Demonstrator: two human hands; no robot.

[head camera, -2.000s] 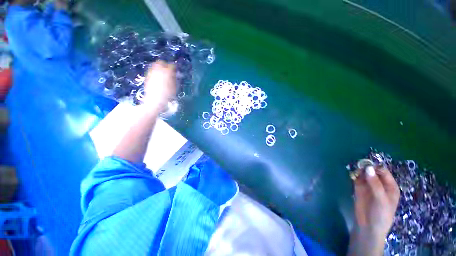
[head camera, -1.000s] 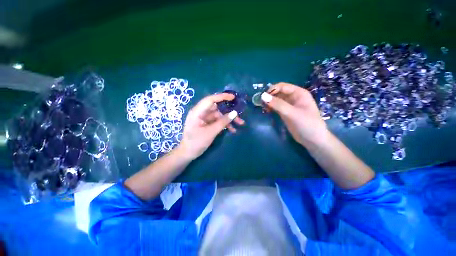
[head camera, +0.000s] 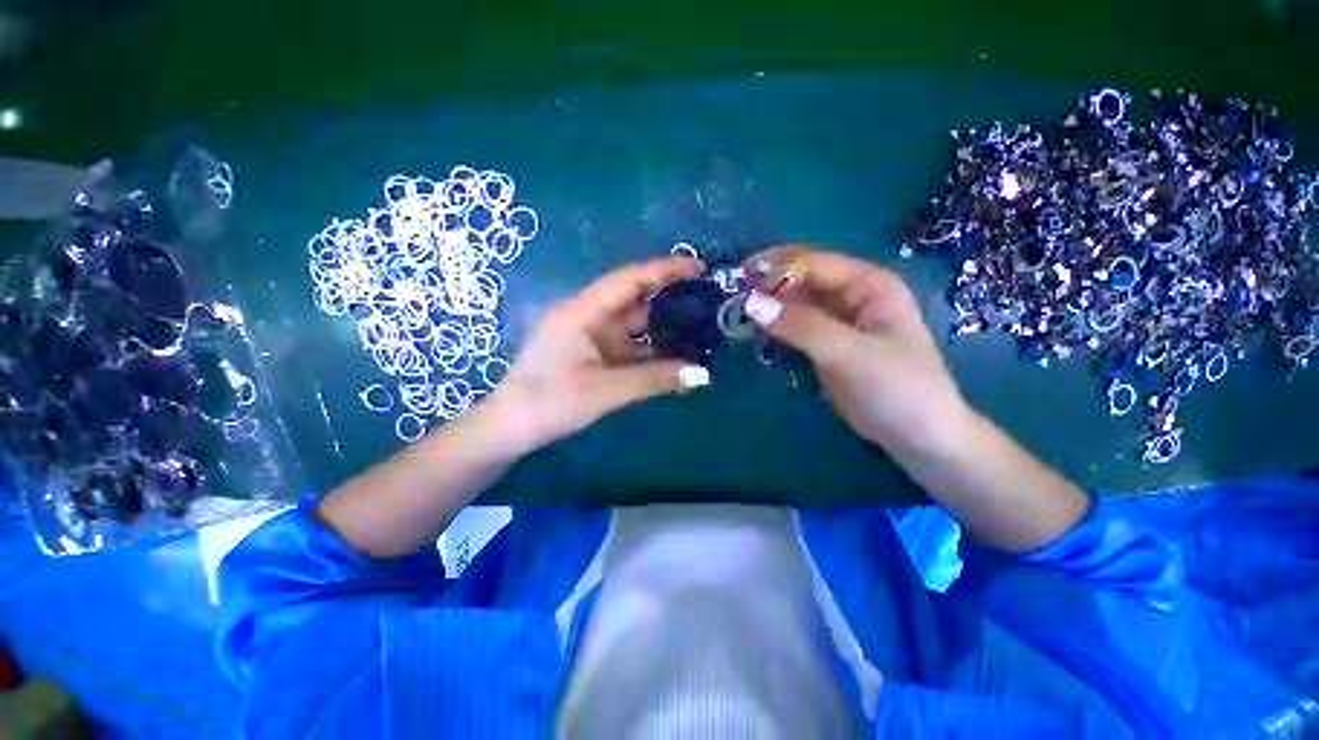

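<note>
My left hand [head camera: 600, 347] holds a dark, roundish pendant [head camera: 686, 320] between thumb and fingers, in front of my body above the bench. My right hand [head camera: 854, 325] pinches a small metal fitting with a ring [head camera: 735, 315] at the pendant's right edge. The two pieces meet or overlap; whether they are joined I cannot tell. A pile of bright split rings [head camera: 434, 282] lies left of my left hand. A large tangled pile of small metal fittings [head camera: 1128, 239] lies right of my right hand.
A crinkled clear plastic bag [head camera: 214, 181] with dark round pieces [head camera: 109, 347] lies at the far left. White paper [head camera: 475, 538] shows at the bench edge by my left forearm. The dark green bench top [head camera: 608, 159] runs behind the piles.
My left hand came from the bag and my right from the fittings pile to the middle. Since one second ago, the pendant and the fitting have come together. The view has turned and shifted.
</note>
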